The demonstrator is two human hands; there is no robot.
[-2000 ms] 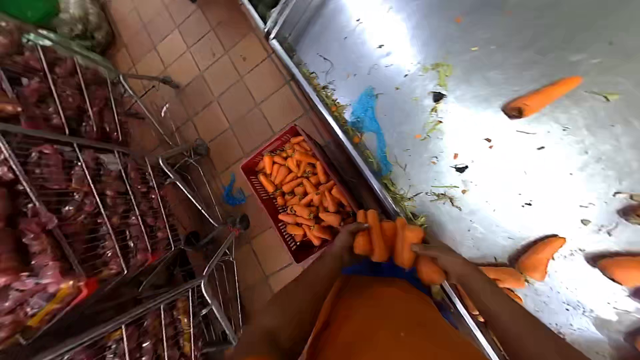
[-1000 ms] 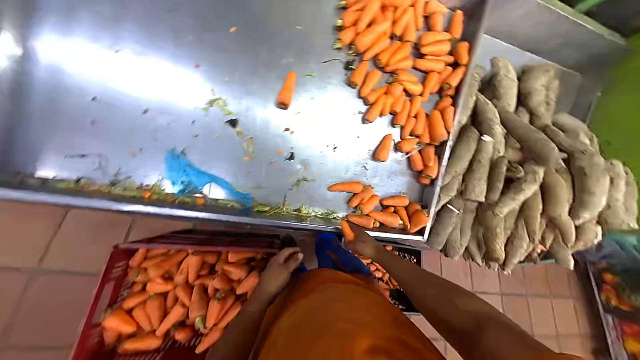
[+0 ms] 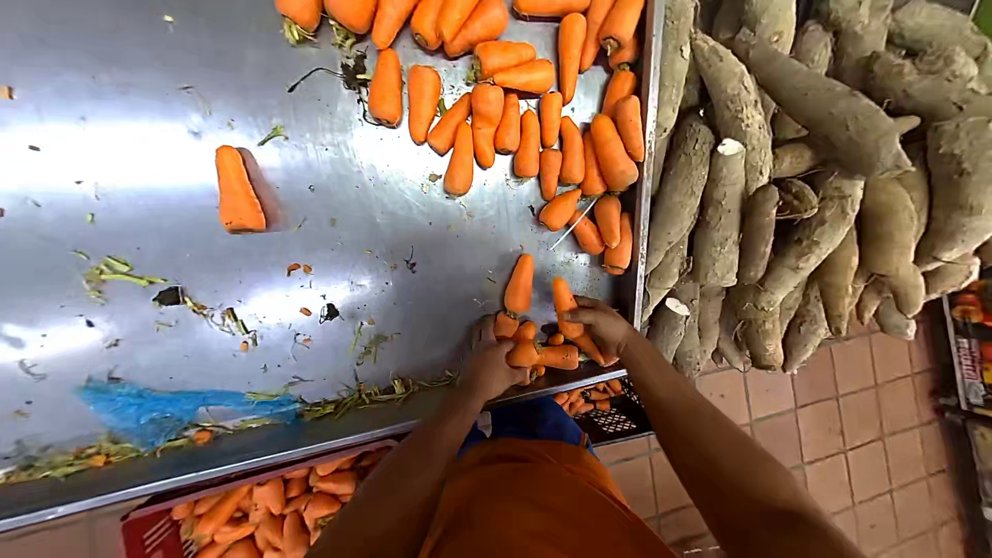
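Note:
Both my hands are in the near right corner of a metal display bin (image 3: 372, 248), around a small group of carrots. My left hand (image 3: 494, 364) is curled against the carrots (image 3: 524, 353) on the group's left side; whether it grips one is hidden. On the right side, my right hand (image 3: 603, 325) has its fingers on an upright carrot (image 3: 564, 298). Another carrot (image 3: 519, 284) points away from me between the hands. Farther back along the right wall lie many carrots (image 3: 529, 143), and a lone carrot (image 3: 239, 190) rests at the left.
Cassava roots (image 3: 814, 186) are piled beyond the bin's right wall. Blue netting (image 3: 178, 411) and leafy scraps lie along the near edge. Below that edge, a red crate (image 3: 147, 535) of carrots stands at the left, and a dark crate (image 3: 620, 418) with carrots is near my legs.
The view has swung right and come closer to the bin's corner. My left hand, over the red crate's side a second before, is now in the bin at the carrots. My right hand has also reached farther in.

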